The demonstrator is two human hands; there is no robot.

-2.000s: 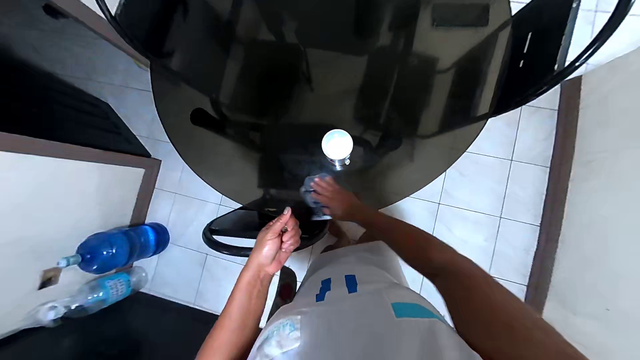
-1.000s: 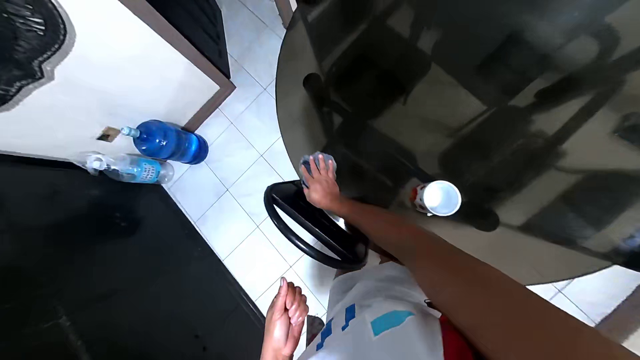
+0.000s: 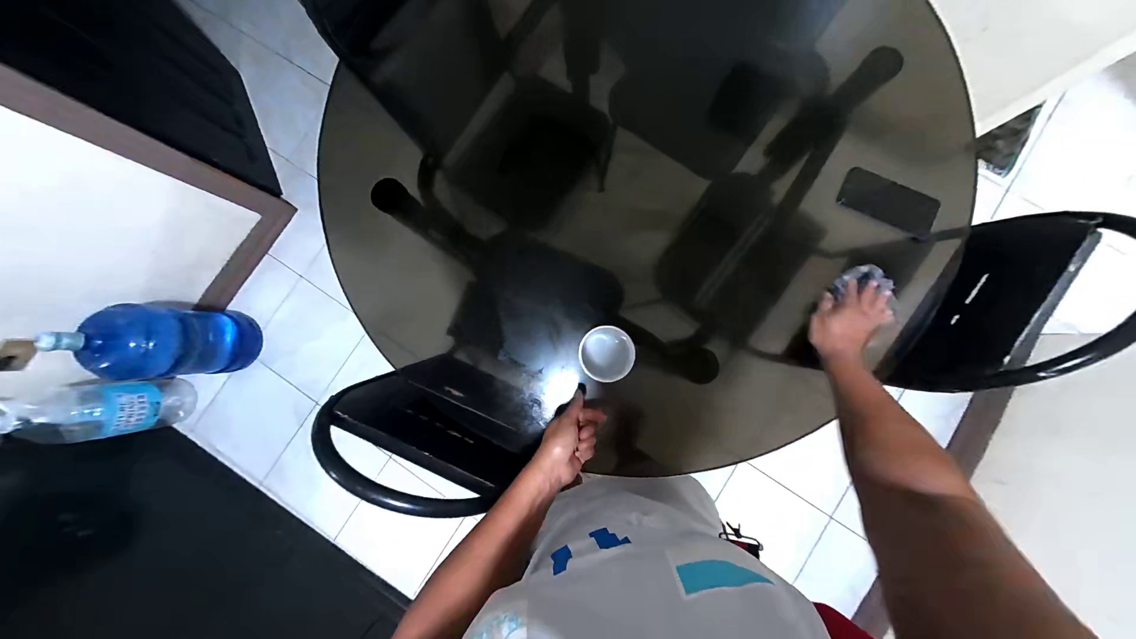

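Observation:
My right hand (image 3: pixel 850 321) presses a crumpled bluish-grey cloth (image 3: pixel 863 279) on the right part of a round dark glass table (image 3: pixel 781 435). Near the table's front edge is my left hand (image 3: pixel 570 437), its fingers curled; whether it grips anything is unclear. Just beyond it stands a white cup (image 3: pixel 607 353), seen from above. A dark phone-like rectangle (image 3: pixel 888 202) lies on the glass beyond my right hand.
Black chairs with curved rails stand at the front left (image 3: pixel 426 422) and the right (image 3: pixel 1003 302). On the floor at left lie a large blue bottle (image 3: pixel 169 341) and a clear plastic bottle (image 3: pixel 115 410). Walls flank both sides.
My right hand has moved with the cloth from the table's left edge, by the front chair, to the right part of the table. My left hand is now closer to the cup. The view has turned strongly.

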